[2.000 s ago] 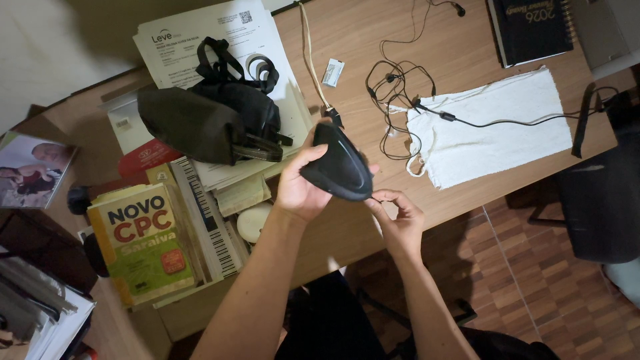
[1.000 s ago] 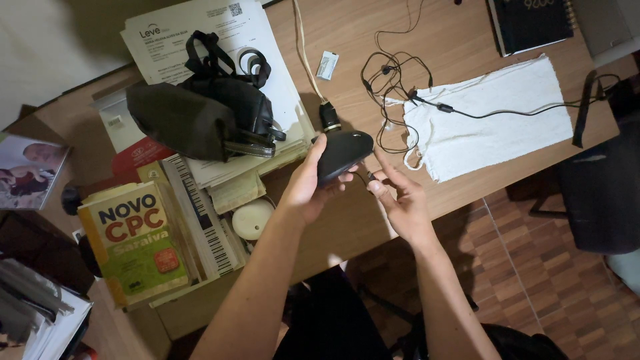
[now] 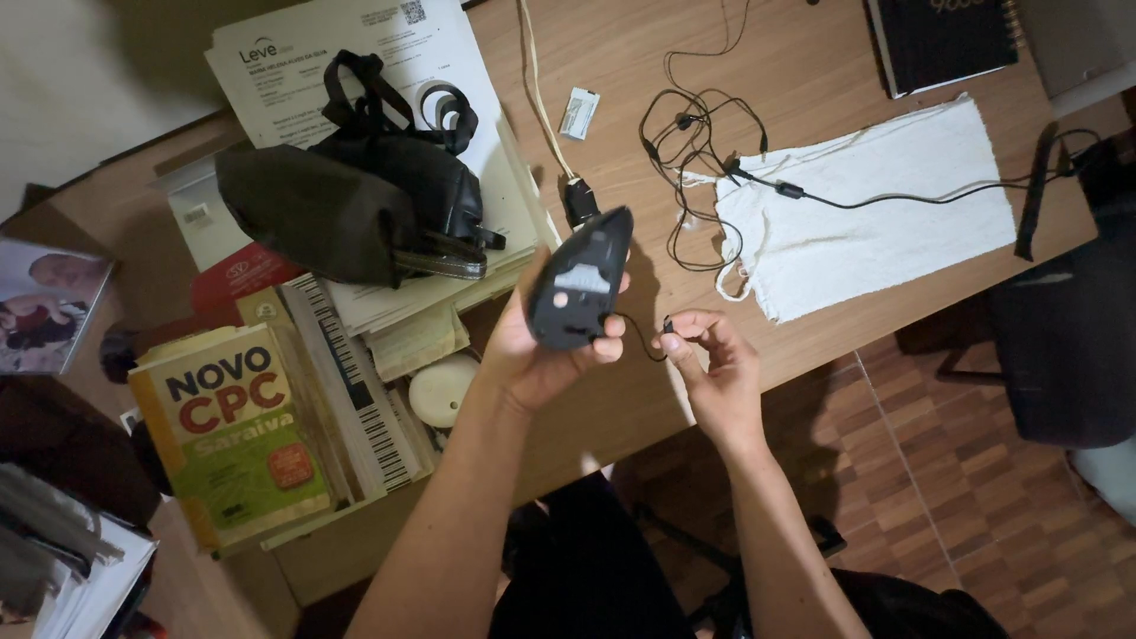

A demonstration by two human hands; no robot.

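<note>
My left hand (image 3: 541, 346) holds a black device (image 3: 581, 288), perhaps a computer mouse, tilted so that a flat face with a pale label shows. A short thin black cable (image 3: 643, 342) runs from its lower edge to my right hand (image 3: 719, 373), whose thumb and fingers pinch the small dark plug (image 3: 668, 326) at its end. Just beyond the device, a black connector (image 3: 579, 200) on a pale cord (image 3: 540, 98) lies on the wooden desk (image 3: 603, 417). Whether it touches the device cannot be told.
Papers (image 3: 293, 98) and a black bag (image 3: 355, 195) lie at the left, above a thick book (image 3: 240, 435) and a round white case (image 3: 444, 390). Tangled black earphones (image 3: 701, 177) partly cover a white cloth (image 3: 870, 213). A small pale card (image 3: 579, 114) and a black notebook (image 3: 941, 44) lie farther back.
My left hand has turned the black device, so its labelled flat face now shows. My right hand has moved a little away from it, and the short cable now spans the gap.
</note>
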